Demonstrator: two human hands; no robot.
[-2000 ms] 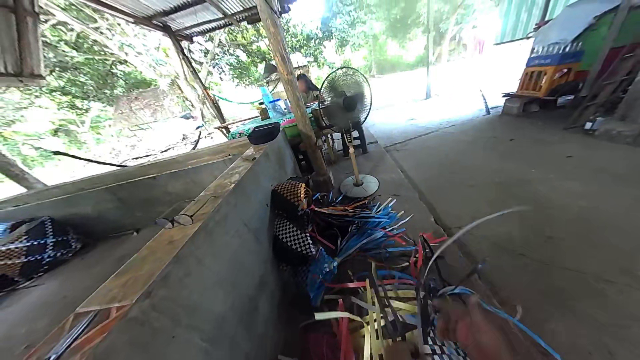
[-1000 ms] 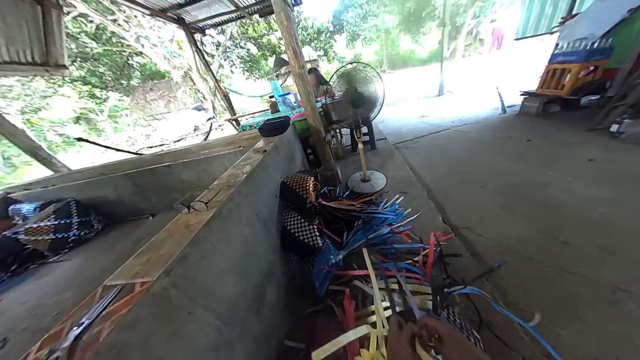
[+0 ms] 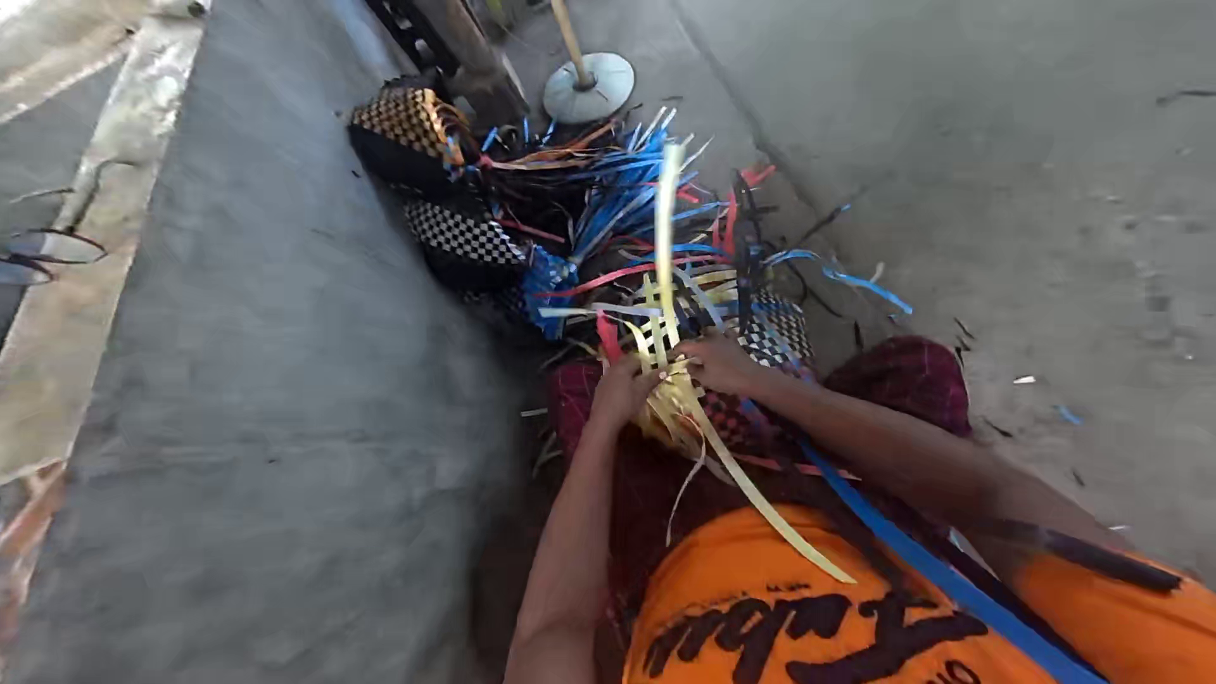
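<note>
Pale yellow plastic strips (image 3: 667, 237) cross one another in a weave over my lap; one stands up and a long one (image 3: 760, 503) trails onto my orange shirt. My left hand (image 3: 624, 388) grips the weave's left edge, fingers curled over the strips. From the right, my right hand (image 3: 714, 361) pinches the strips close to the left one. A black-and-white checked woven piece (image 3: 774, 328) lies just beyond my right hand. Under the hands is a red-and-dark checked weave (image 3: 727, 418). A blue strip (image 3: 912, 560) runs down beside my right arm. The fingertips are partly hidden.
Along the grey concrete wall (image 3: 313, 380) at left lie an orange-and-black woven piece (image 3: 399, 119), a black-and-white one (image 3: 463, 233) and a heap of blue strips (image 3: 627, 204). The round fan base (image 3: 589, 87) stands beyond. Eyeglasses (image 3: 57, 249) rest on the wall's wooden ledge. Scraps dot the concrete floor.
The view has tilted down sharply. Both hands now show at the yellow strips; one second ago a hand was at the bottom edge, lower right of the strips.
</note>
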